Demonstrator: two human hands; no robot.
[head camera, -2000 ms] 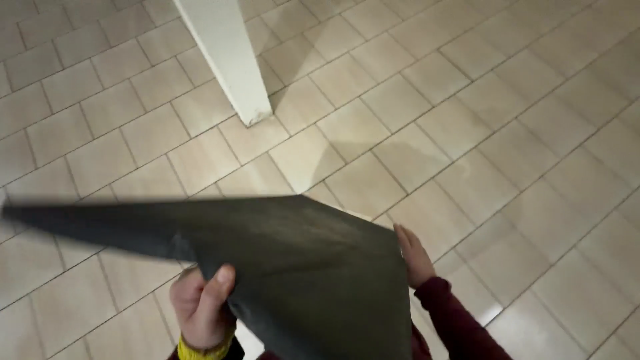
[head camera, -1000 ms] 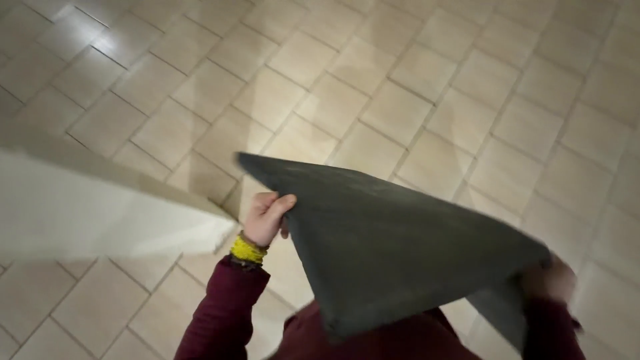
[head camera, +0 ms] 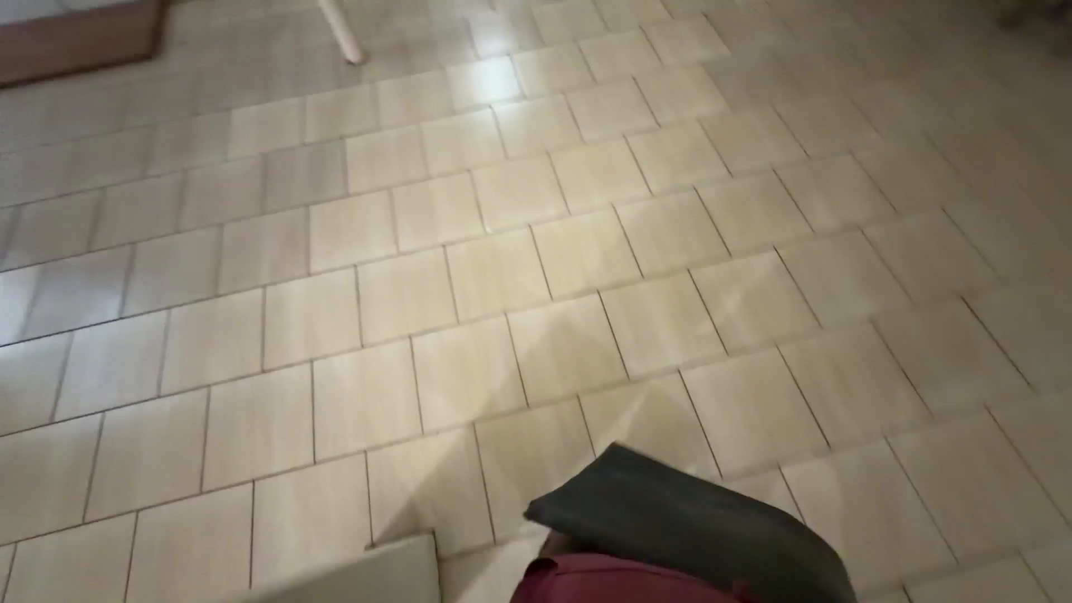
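A dark grey, flexible sheet (head camera: 695, 523) is at the bottom, right of centre, with one corner pointing up and its right side curving downward. Maroon clothing (head camera: 620, 578) shows just below it. Under the sheet's left corner is a small shaded patch, perhaps part of my left hand, but too dark and blurred to be sure. No fingers can be made out. My right hand is not visible.
Pale beige floor tiles (head camera: 402, 301) spread ahead. At the bottom left stands the corner of a pale block or post (head camera: 385, 574). A thin light-coloured leg (head camera: 339, 29) meets the floor at the top, and a reddish-brown edge (head camera: 84, 42) lies top left.
The view has swung a good deal. Both hands were visible holding the dark sheet spread out; now the sheet shows smaller and curved at the bottom, with no hand clearly visible.
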